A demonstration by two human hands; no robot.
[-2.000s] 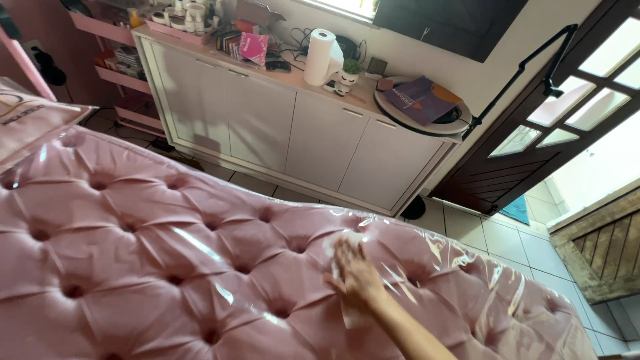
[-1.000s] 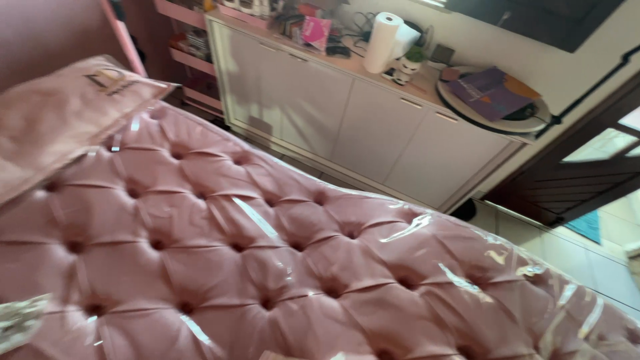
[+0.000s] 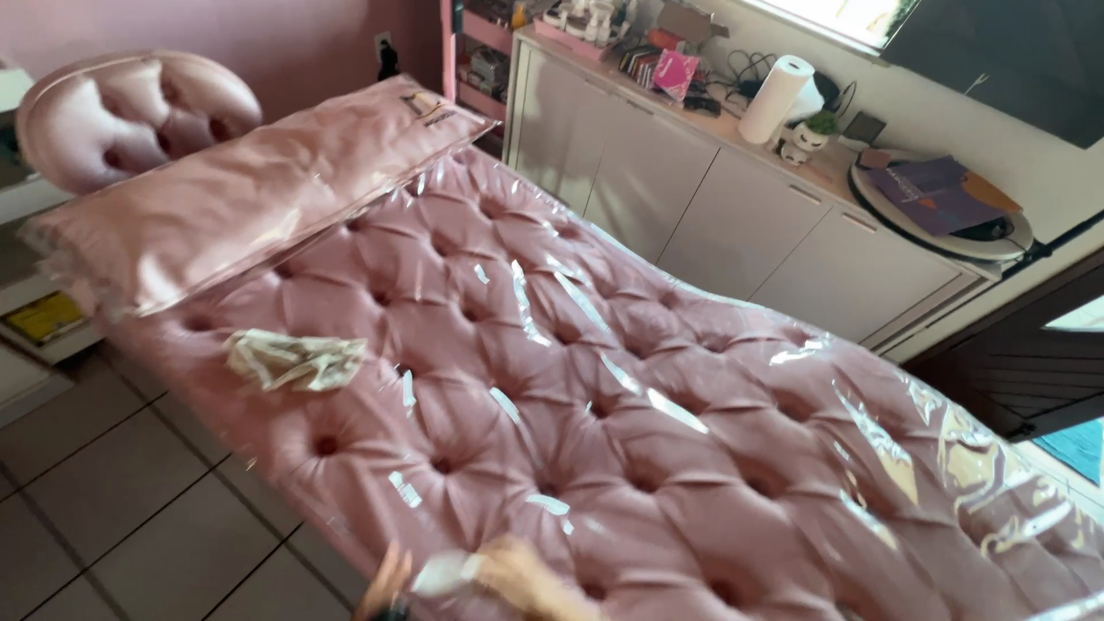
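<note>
A tufted pink treatment bed (image 3: 552, 405) under clear plastic stretches across the view. At its bottom edge my right hand (image 3: 522, 573) is blurred, with its fingers around a small white cloth or wipe (image 3: 444, 573). My left hand (image 3: 388, 578) is just left of the white piece, partly cut off by the frame; whether it touches the piece cannot be told. A crumpled pale cloth (image 3: 296, 358) lies on the bed's left part. A pink pillow (image 3: 259, 194) in clear plastic rests across the head end.
Behind the pillow is a tufted round pink backrest (image 3: 138, 116). Along the wall runs a white cabinet (image 3: 655, 185) bearing a paper towel roll (image 3: 776, 99), a small plant pot (image 3: 811, 138) and a round ring-shaped item (image 3: 940, 203). Tiled floor (image 3: 172, 500) shows at left.
My right hand was flat on the plastic cover two seconds ago; now both hands are at the bottom edge, near the white piece. The view has swung left, showing the pillow and backrest.
</note>
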